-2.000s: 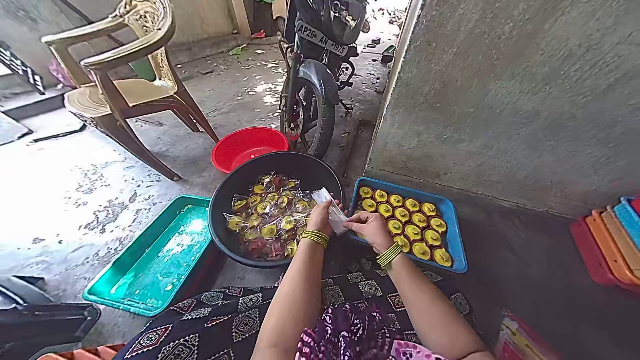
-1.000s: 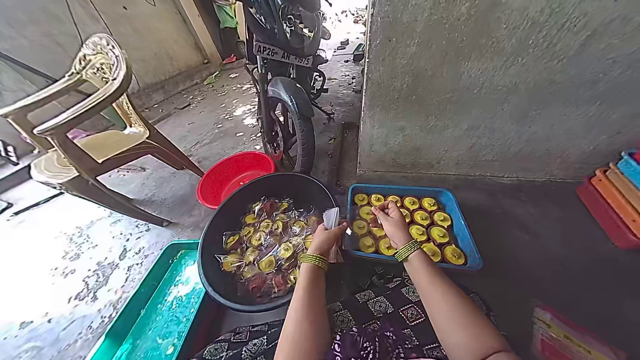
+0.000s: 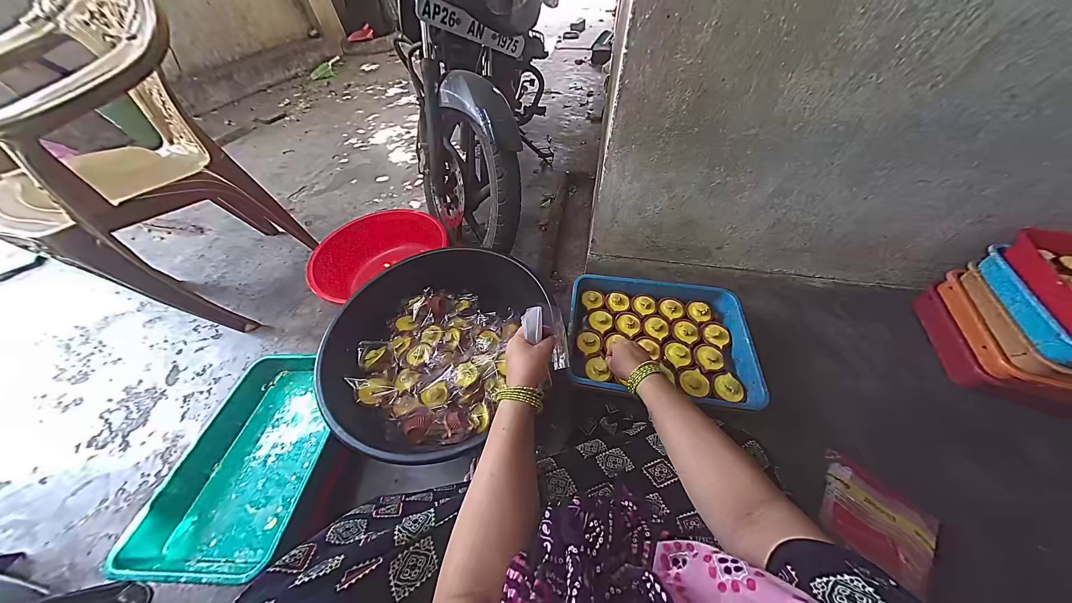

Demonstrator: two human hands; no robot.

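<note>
My left hand [image 3: 529, 360] grips clear plastic bags [image 3: 533, 325] over the right rim of a black tub [image 3: 335, 368]. Inside the tub lie many small yellow-topped pieces, wrapped in clear plastic [image 3: 417, 355]. Beside it, a blue tray [image 3: 754, 368] holds rows of unwrapped round pieces with yellow tops [image 3: 693, 383] and dark red sides. My right hand [image 3: 624, 358] reaches down among the pieces at the tray's left side, fingertips at one of them; whether it is gripped cannot be told.
A red basin [image 3: 335, 268] sits behind the tub, and a green tray [image 3: 226, 477] at the left. A plastic chair [image 3: 159, 172], a motorcycle [image 3: 481, 109] and a wall [image 3: 821, 142] stand beyond. Stacked trays [image 3: 988, 327] are at the right, a plastic packet [image 3: 875, 519] lower right.
My hands were close together over the gap between tub and tray two seconds ago. They are now apart, my right hand down in the blue tray.
</note>
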